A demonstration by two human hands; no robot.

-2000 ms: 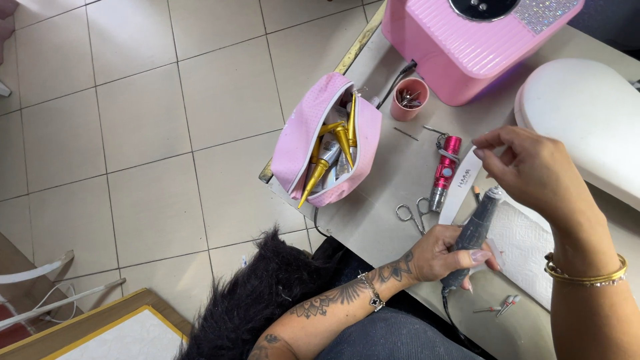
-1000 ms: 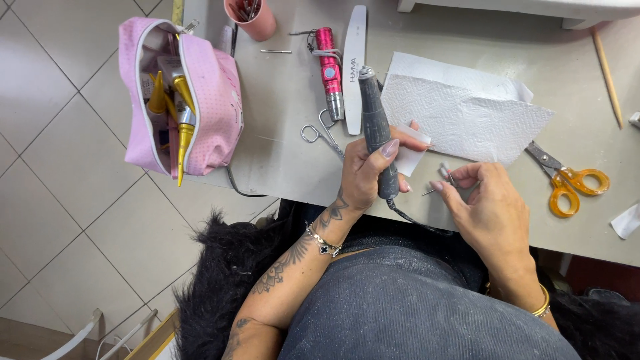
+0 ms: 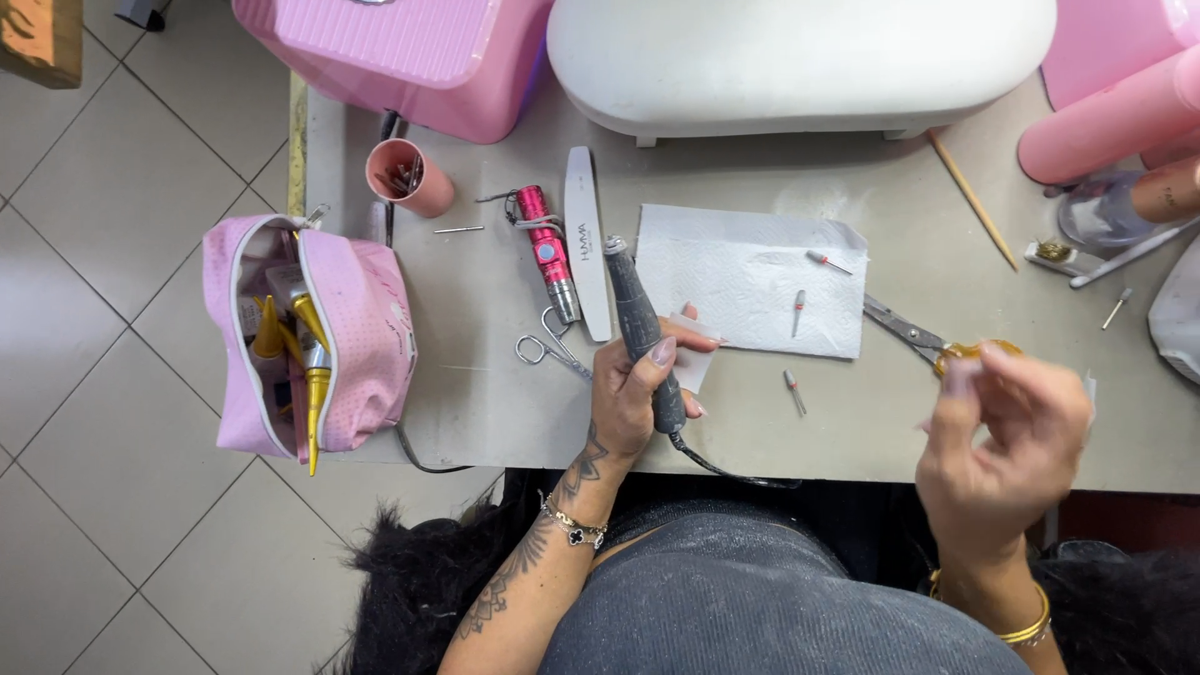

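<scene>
My left hand (image 3: 630, 389) is closed around the dark handpiece of an electric nail drill (image 3: 639, 328), its tip pointing up and its cord trailing below. A small white piece of paper (image 3: 692, 361) sits between the fingers of that hand. My right hand (image 3: 1008, 450), blurred, is raised in front of the orange handles of a pair of scissors (image 3: 905, 328); whether it holds something cannot be told. Two drill bits, one (image 3: 799, 312) nearly upright in view, lie on a folded paper towel (image 3: 731, 267). Another drill bit (image 3: 794, 392) rests on the table below the towel.
Left of the hands are a nail file (image 3: 587, 244), a pink flashlight (image 3: 547, 253), small scissors (image 3: 553, 347), a cup of bits (image 3: 410, 178) and an unzipped pink pouch (image 3: 366, 347). A white armrest (image 3: 797, 61) and pink lamp (image 3: 450, 66) stand behind. A wooden stick (image 3: 973, 202) lies right.
My right hand has moved right, away from the left hand, and up in front of the scissors' handles. The left hand still holds the drill handpiece. The view has shifted.
</scene>
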